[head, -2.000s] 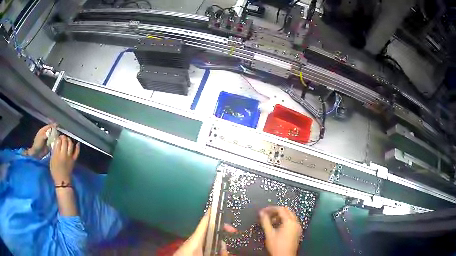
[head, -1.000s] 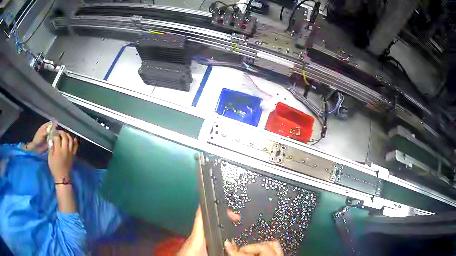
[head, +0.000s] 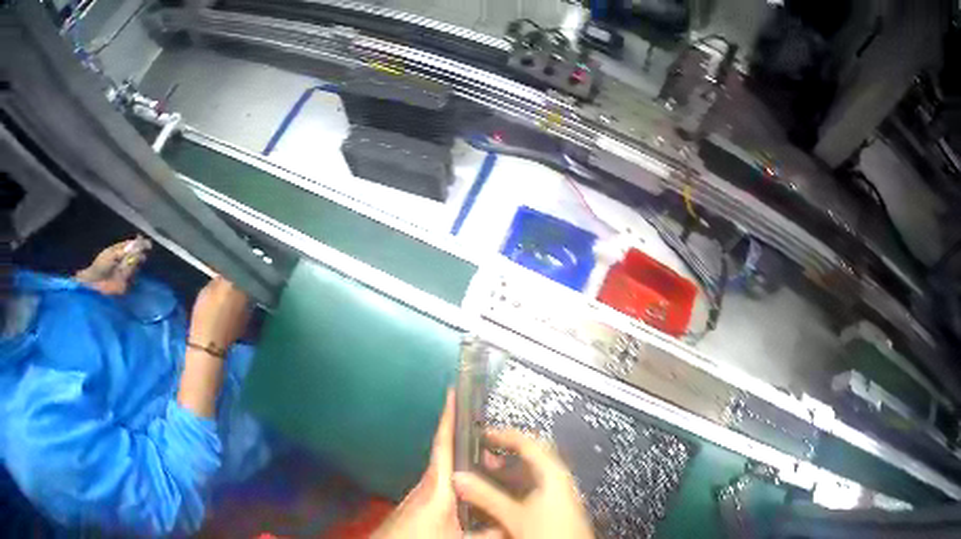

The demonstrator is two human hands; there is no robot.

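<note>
My left hand [head: 430,495] holds a narrow dark grey fixture plate [head: 471,405] upright along its length, at the lower middle of the view. My right hand [head: 534,492] is at the plate's right side, its fingers bent against the plate's lower half. Whether the fingertips hold a small part cannot be told. Small silver metal parts [head: 643,463] lie scattered on a dark parts mat [head: 577,434] just right of the plate. My right hand covers the mat's lower left part. The view is slightly blurred.
Beyond the mat, a green conveyor [head: 348,224] between pale rails carries metallic carriers [head: 659,374]. Behind it are a blue bin [head: 550,248], a red bin [head: 648,292] and a dark ribbed stack [head: 398,163]. A green work mat [head: 348,368] lies left. A blue-clothed person [head: 95,390] sits at left.
The whole view has shifted right and down. My right hand has moved from the parts mat to the plate in my left hand. The co-worker's hands have moved apart.
</note>
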